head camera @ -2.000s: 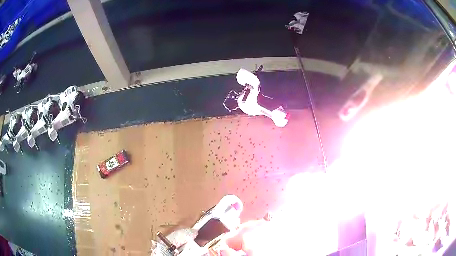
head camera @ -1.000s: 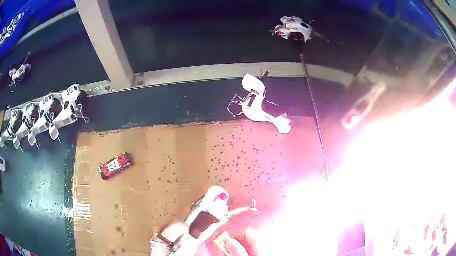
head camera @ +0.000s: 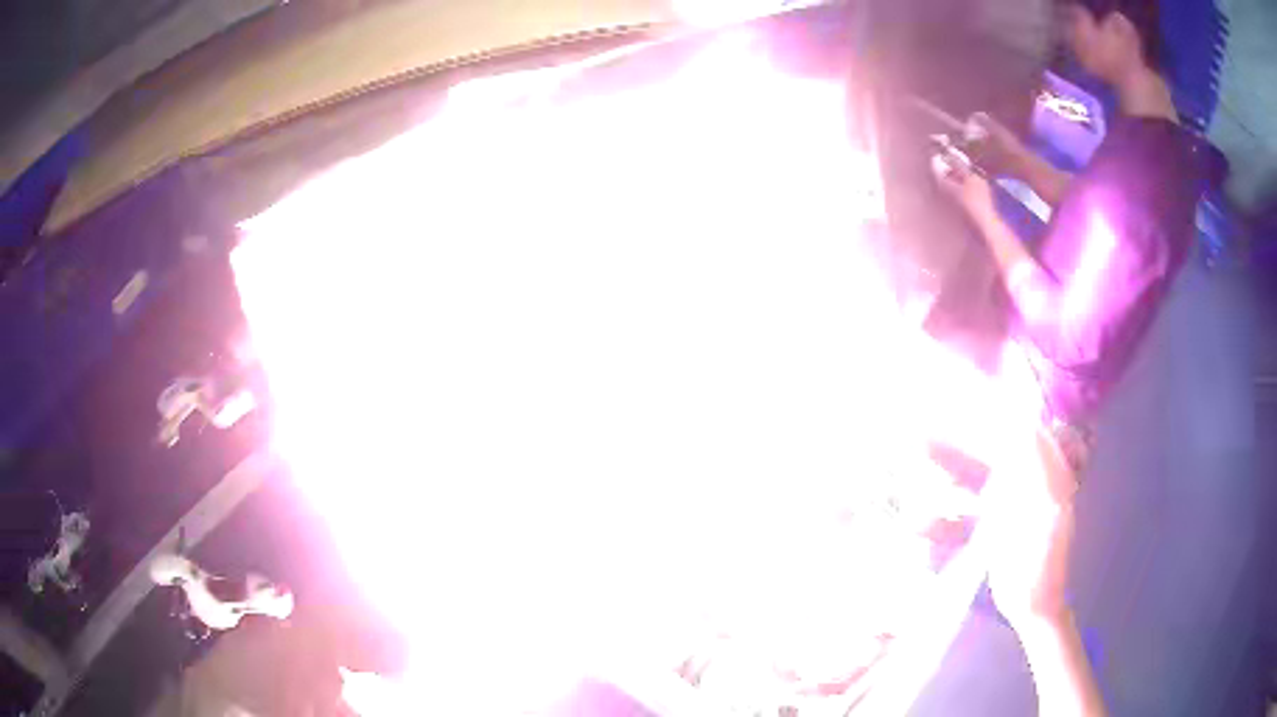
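Note:
My right hand (head camera: 1048, 525) and forearm reach up from the bottom edge at the lower right, washed out by glare. It is beside a very bright crate area with white parts (head camera: 805, 670). Its fingers are not clear, and I cannot tell if it holds anything. My left hand is not visible. A white toy scooter (head camera: 217, 595) lies at the lower left. A bright white piece (head camera: 371, 693) is cut off by the bottom edge; I cannot tell what it is. Glare hides the whole middle.
Another person in a dark top (head camera: 1120, 266) stands at the upper right, holding a small item in both hands. More scooters lie on the dark surface at the left, one (head camera: 203, 404) near the glare and one (head camera: 59, 553) farther left. A pale rail (head camera: 126, 609) crosses the lower left.
The view has swung right. The cardboard and the red-and-black item are out of view, and the scooter lying above the cardboard shows lower left. The other person and my right arm now show.

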